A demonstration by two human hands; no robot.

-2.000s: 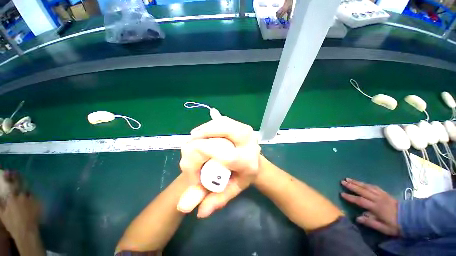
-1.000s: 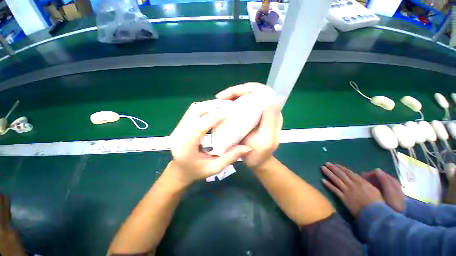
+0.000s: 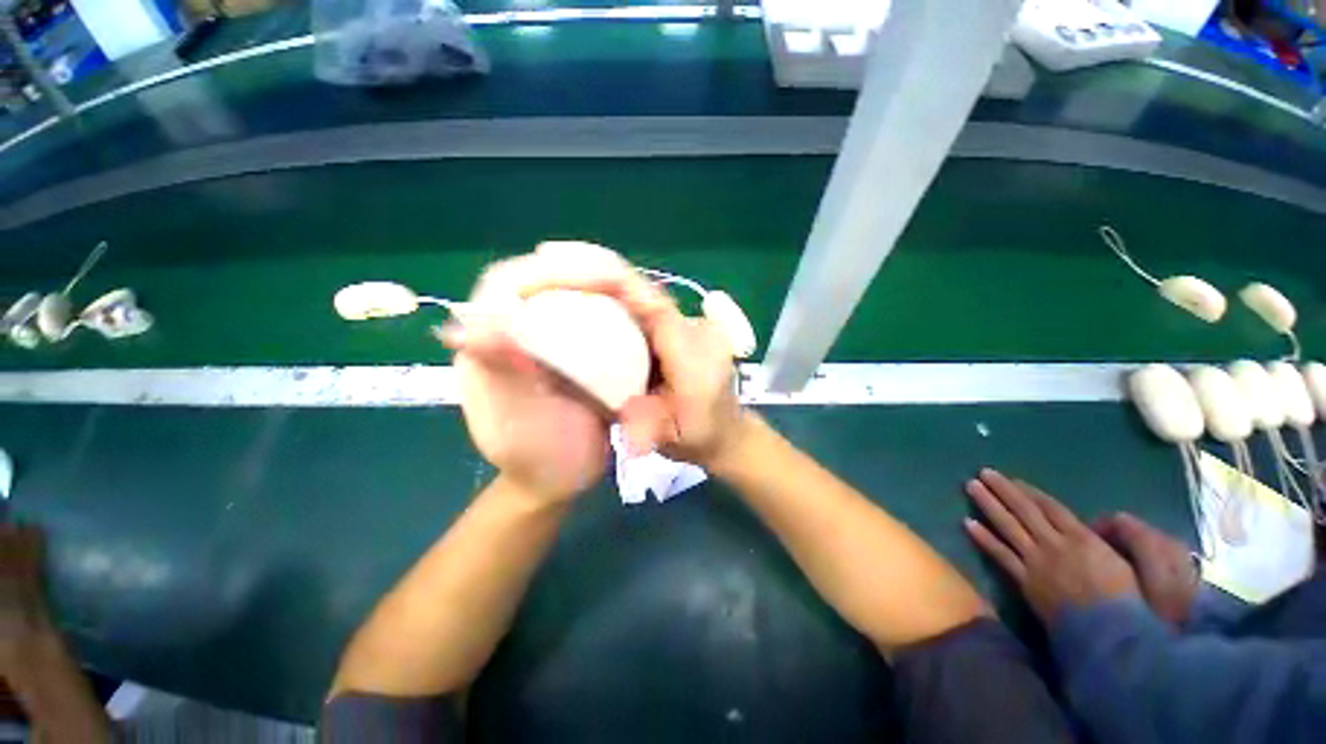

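Observation:
A cream-white oval unit [image 3: 589, 342] is held between both my hands at centre, above the white edge strip. My left hand [image 3: 531, 422] is around its left and lower side, and my right hand [image 3: 694, 378] is at its right side. The fingers are blurred and the unit's ends are partly hidden. White slips [image 3: 657, 477] lie on the dark green surface just below my hands. Another oval unit [image 3: 729, 323] with a cord lies on the belt, just right of my hands.
Another unit [image 3: 375, 301] lies left on the belt [image 3: 931, 313]. A grey-white post [image 3: 887, 189] stands right of centre. Units [image 3: 1168, 403] stand in a row at right, cords over a pale card [image 3: 1251, 538]. Another person's hands [image 3: 1054, 552] rest at lower right; an arm shows lower left.
Since one second ago, my hands have shifted left with the unit, which is turned differently. A belt unit now shows beside my right hand. The hand at the far tray is gone.

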